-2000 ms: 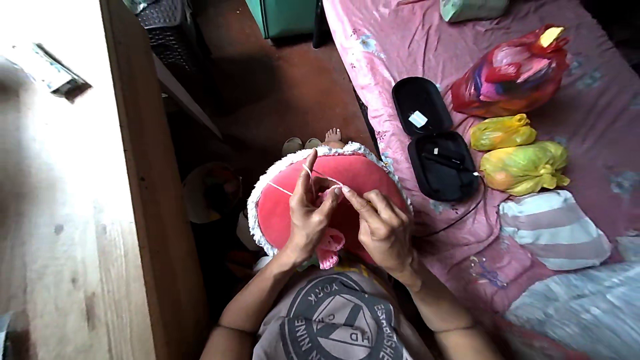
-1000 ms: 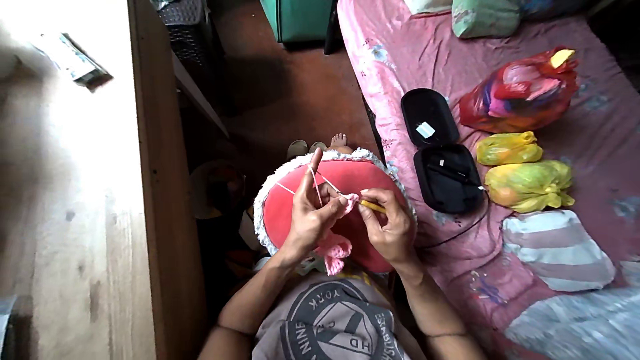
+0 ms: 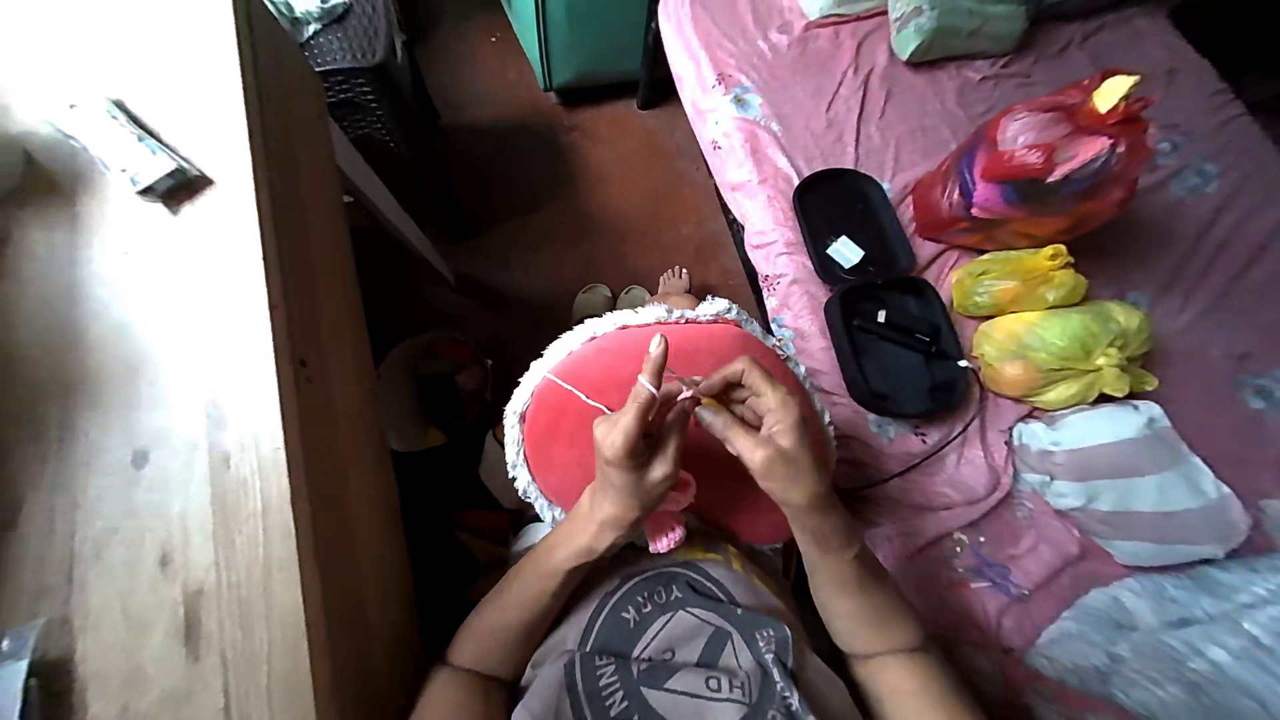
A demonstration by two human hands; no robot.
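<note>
Over a red cushion with a fluffy white edge (image 3: 570, 440) on my lap, my left hand (image 3: 637, 450) has its index finger raised with pale yarn (image 3: 577, 391) looped round it. Its thumb and other fingers pinch a small pink crocheted piece (image 3: 686, 392). My right hand (image 3: 765, 430) is close beside it, fingertips closed on a thin tool with a yellow handle (image 3: 711, 403), probably a crochet hook, whose tip is hidden at the yarn. More pink crochet work (image 3: 667, 530) hangs below my left hand.
A wooden table (image 3: 200, 480) runs along the left. On the right, a bed with a pink sheet (image 3: 800, 100) holds an open black case (image 3: 895, 345) with a cable, a red plastic bag (image 3: 1035, 165), yellow bags (image 3: 1065, 350) and a striped cloth (image 3: 1130, 485). Slippers (image 3: 593, 301) lie on the floor.
The yellow handle, plainly visible in my right hand a second ago, is now mostly covered by its fingers. Both hands stay close together over the cushion, with the yarn still round my left index finger.
</note>
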